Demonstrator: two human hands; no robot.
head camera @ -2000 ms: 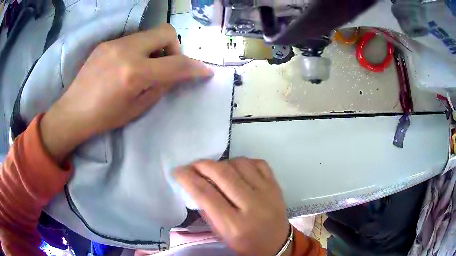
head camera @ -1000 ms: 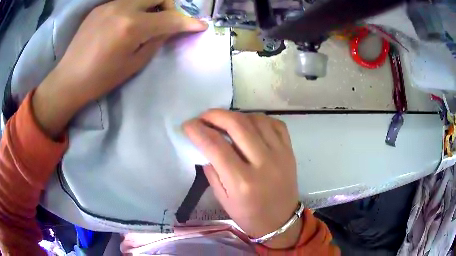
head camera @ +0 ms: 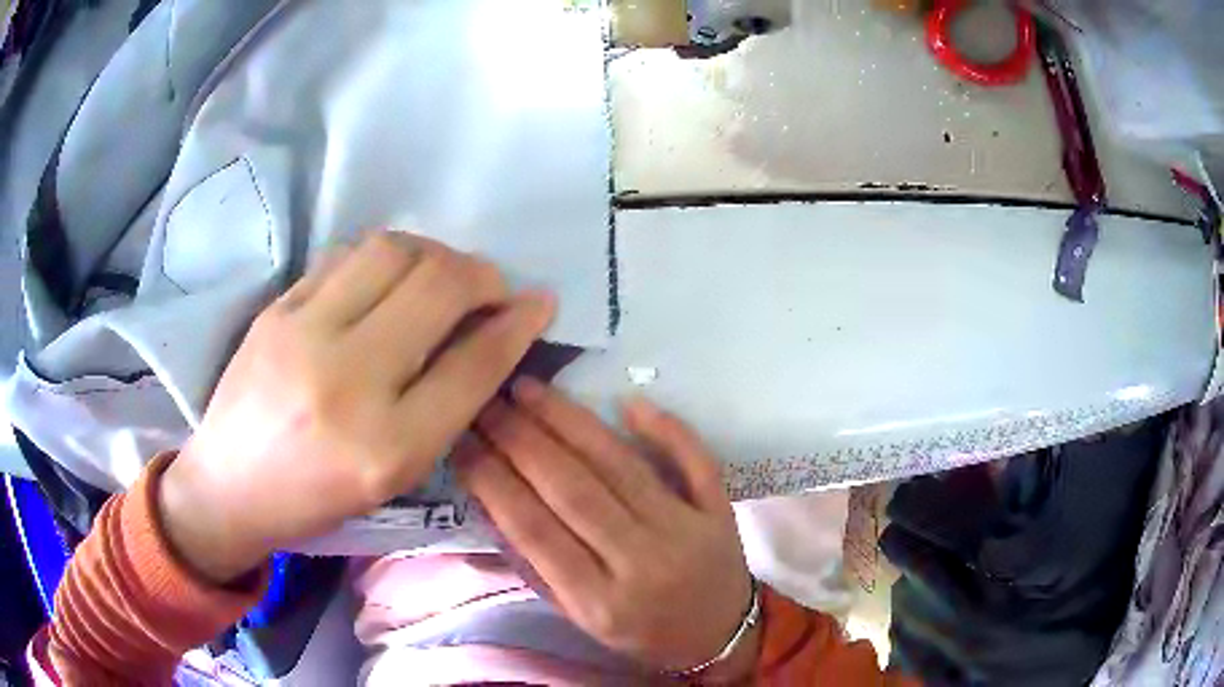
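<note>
A large pale grey garment panel (head camera: 470, 161) with a dark right edge lies on the left of the glossy white table, its top end reaching the machine area at the picture's top. My left hand (head camera: 369, 383) lies on the panel near the table's front edge, thumb and fingers together on the cloth. My right hand (head camera: 604, 517) is beside it, fingertips on a dark fold (head camera: 553, 360) of the panel's underside at its lower end. The fingers hide how the fold is held. The needle and presser foot are out of the picture.
A red ring handle (head camera: 983, 40) and dark red snips (head camera: 1070, 121) with a grey tail lie at the upper right. A blue basket (head camera: 38, 530) shows at lower left. Dark cloth (head camera: 1027, 564) and pale crumpled cloth (head camera: 1175, 550) lie at lower right. A ruler scale (head camera: 940, 443) marks the table's front edge.
My left hand has moved down from the top of the panel to its lower part, beside my right hand. My right hand is lower. The view has tilted down, so the machine head has left the picture.
</note>
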